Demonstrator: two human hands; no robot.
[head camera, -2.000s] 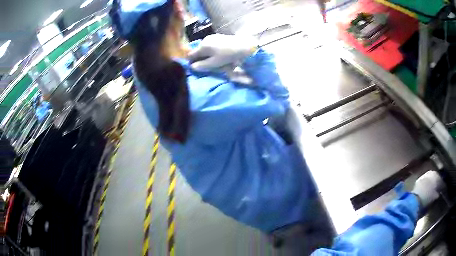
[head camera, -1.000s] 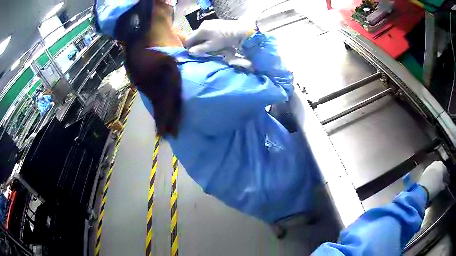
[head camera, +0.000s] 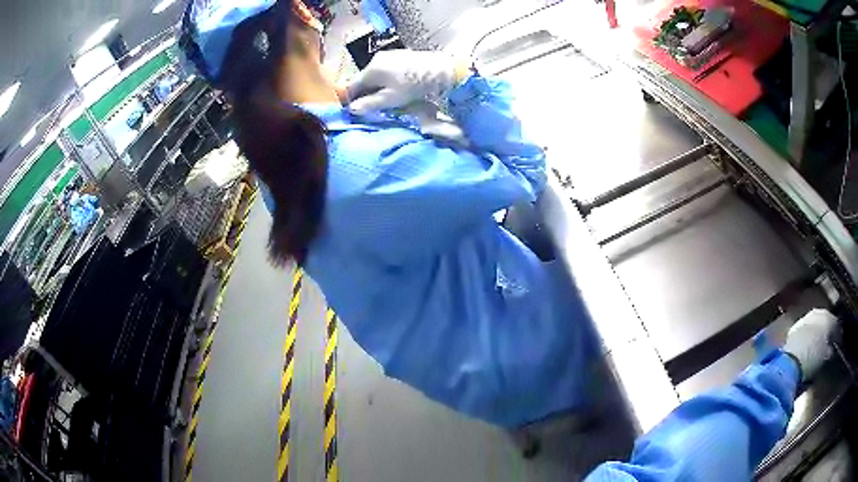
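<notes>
My left hand, in a white glove and blue sleeve, is at the right edge of the view, low down. It rests at or just above the conveyor's far rail. Its fingers are small and blurred, so I cannot tell whether it grips anything. A dark cross bar spans the conveyor just left of the hand. Bright metal plate shows between the bars. My right hand is not in view.
A person in a blue smock and cap stands left of the conveyor, one white-gloved hand near the neck. A red mat holds a green circuit board beyond the rail. Black racks and yellow-black floor tape are at left.
The view has shifted slightly. The other person's head has turned and tilted a little. A glove seen over the board on the red mat one second ago has moved slightly. My left hand stays by the rail.
</notes>
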